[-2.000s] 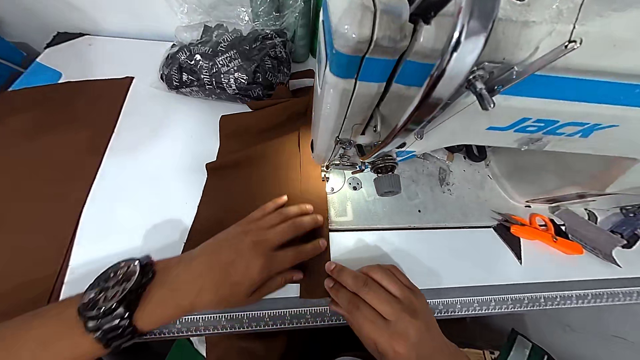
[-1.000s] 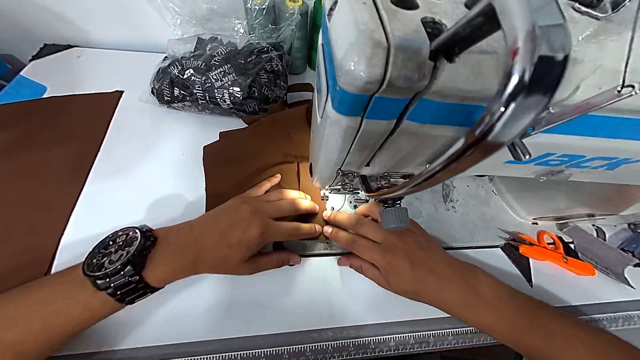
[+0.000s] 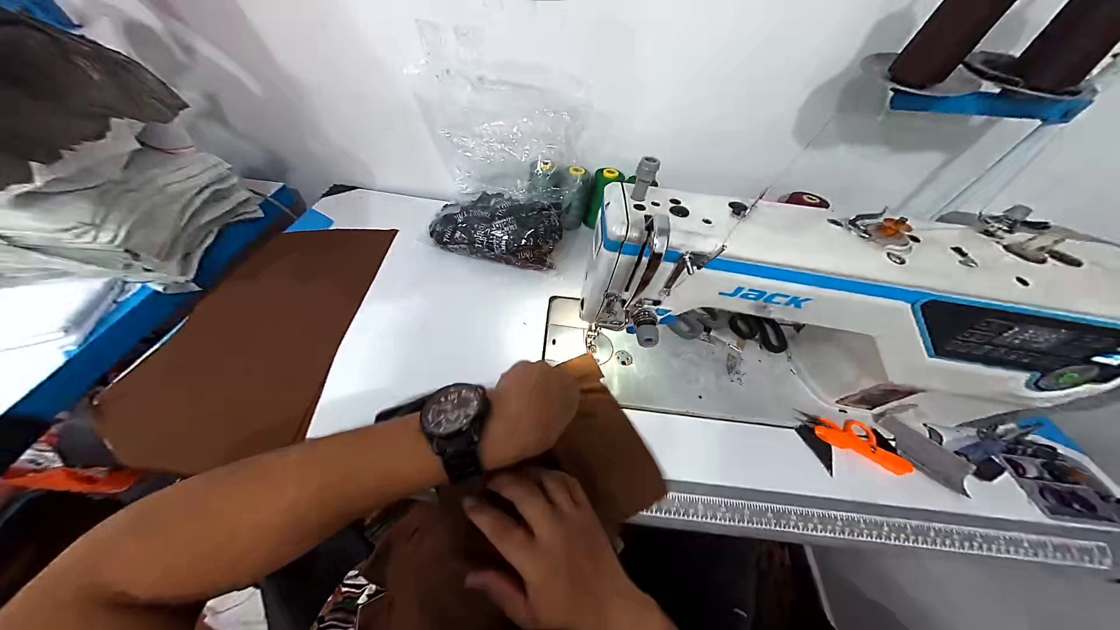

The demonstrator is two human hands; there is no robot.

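A brown fabric piece (image 3: 617,451) hangs over the front edge of the table, off the needle area of the white and blue Jack sewing machine (image 3: 779,280). My left hand (image 3: 532,411), with a black watch on the wrist, is closed on the fabric's upper part. Just below it, my right hand (image 3: 547,534) lies against the same fabric with bent fingers; whether it grips is unclear. The presser foot (image 3: 592,339) stands just beyond the cloth's upper corner, under the lit lamp. A larger brown fabric piece (image 3: 254,341) lies on the left part of the table.
A plastic bag with dark printed cloth (image 3: 499,229) and thread cones (image 3: 575,194) stand by the wall. Orange thread snips (image 3: 862,444) lie right of the machine bed. A ruler strip (image 3: 875,525) runs along the table's front edge. Stacked pale fabric (image 3: 131,206) sits at upper left.
The brown piece has come away from under the machine's needle area towards me, with both hands at it. My hands, flat on it a second ago, are now at the table's front edge. The view has pulled back.
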